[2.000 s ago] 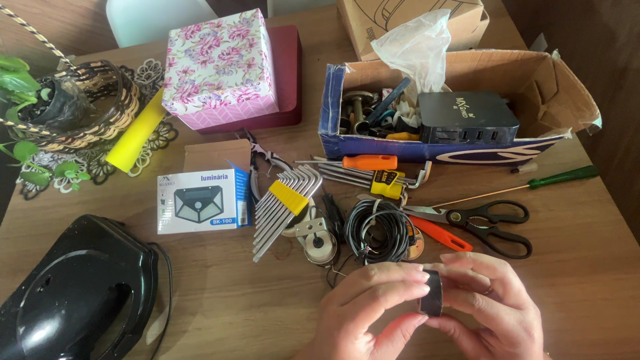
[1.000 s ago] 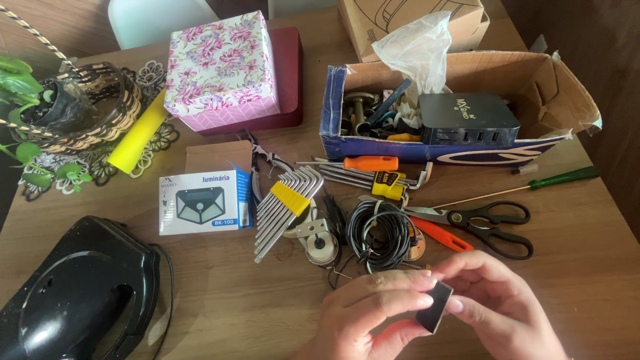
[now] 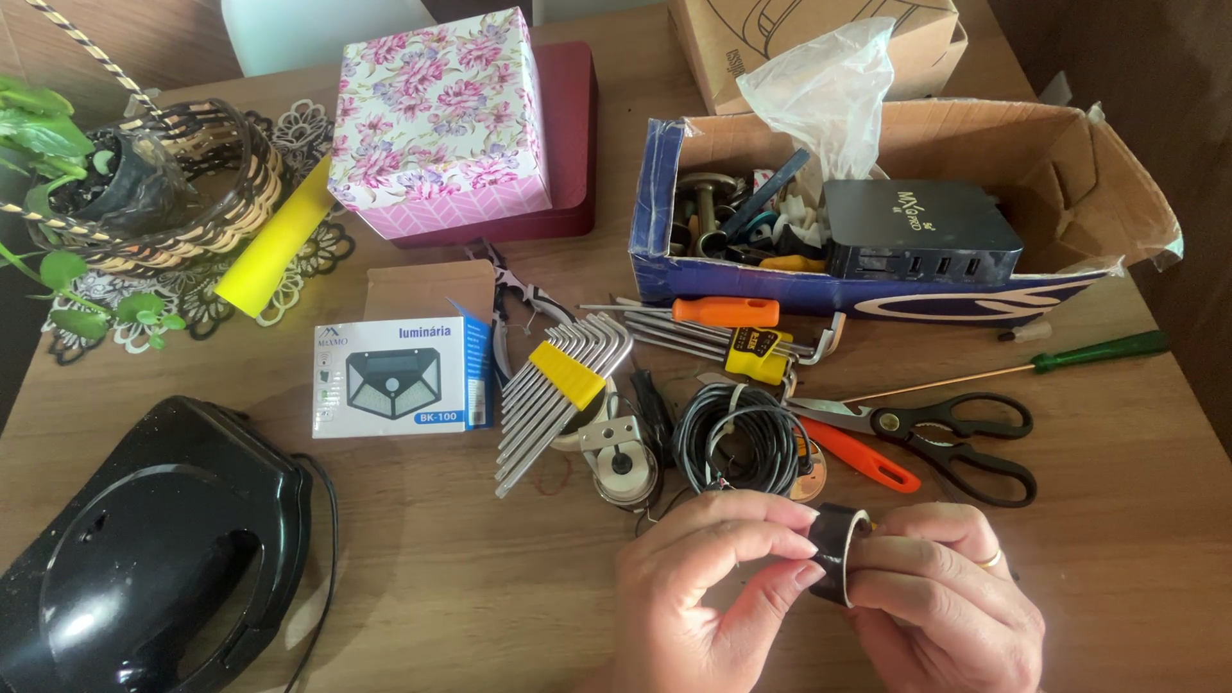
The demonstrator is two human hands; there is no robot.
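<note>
My left hand (image 3: 717, 582) pinches the left side of a small black roll, seemingly electrical tape (image 3: 835, 553), between thumb and fingertips. The fingers of my right hand (image 3: 948, 587) grip its right rim, and a ring is on one finger. The roll is held on its side above the table near the front edge, with its pale inner edge toward the right. Just behind my hands lie a coil of black cable (image 3: 736, 438), an orange handle (image 3: 861, 455) and open scissors with black handles (image 3: 953, 448).
Hex key sets (image 3: 563, 395), an orange screwdriver (image 3: 727, 311), pliers (image 3: 525, 294) and a green-handled screwdriver (image 3: 1097, 354) lie behind. A luminaire box (image 3: 390, 380) and black appliance (image 3: 164, 558) are left. Farther back stand a floral box (image 3: 443, 115), an open cardboard box (image 3: 1044, 144) and a plant basket (image 3: 221, 183).
The black roll has turned between my fingers, so its pale inner edge now shows. My right hand has shifted, its fingers now curled at the rim. The objects on the table have stayed put.
</note>
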